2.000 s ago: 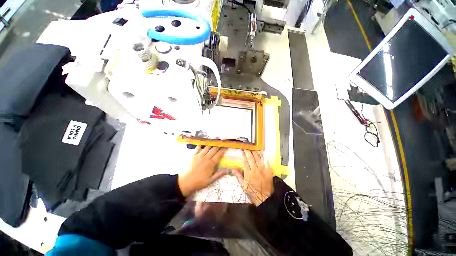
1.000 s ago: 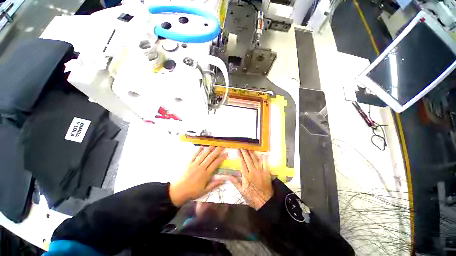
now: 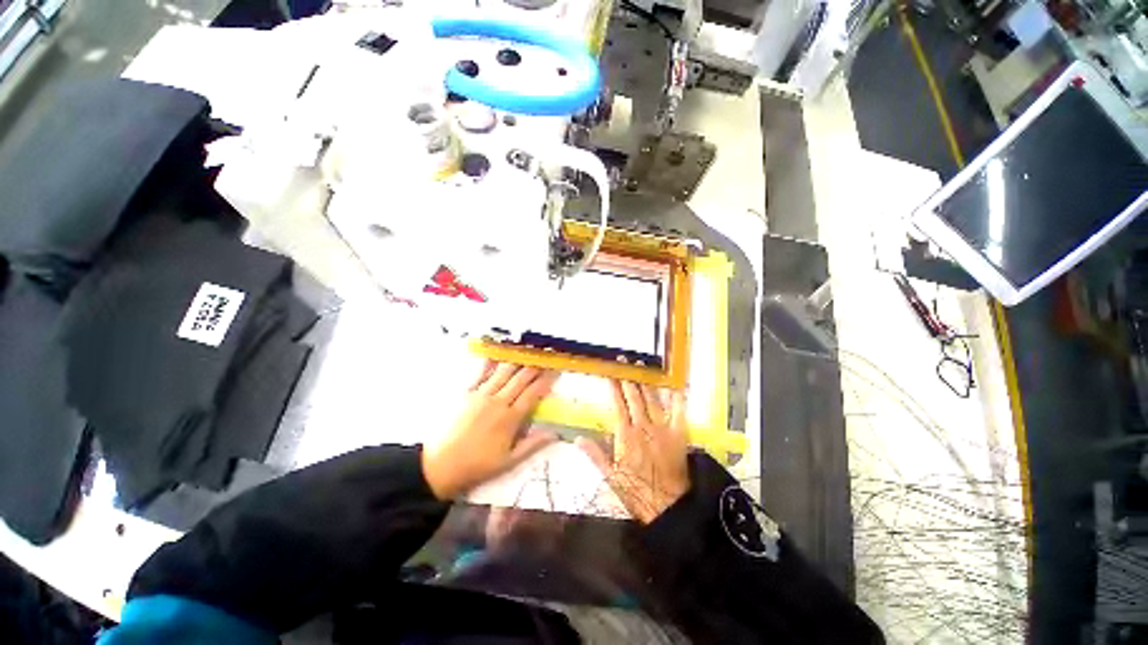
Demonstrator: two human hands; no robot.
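Observation:
The amber clamp frame lies under the white machine head, with a white area and dark edges showing inside it. The pale template plate around it is edged with yellow tape. My left hand lies palm down at the frame's front left edge, fingers slightly apart, holding nothing visible. My right hand lies flat in front of the frame's front right edge, fingers forward, holding nothing visible. What lies beneath the palms is hidden.
A stack of dark panels with a white label on top lies at left. A control screen stands at right, with small scissors below it. Loose thread ends lie at the front right.
The view has shifted, so the machine and stack appear further right. My left hand has moved slightly left relative to the frame. My right hand stays at the frame's front edge.

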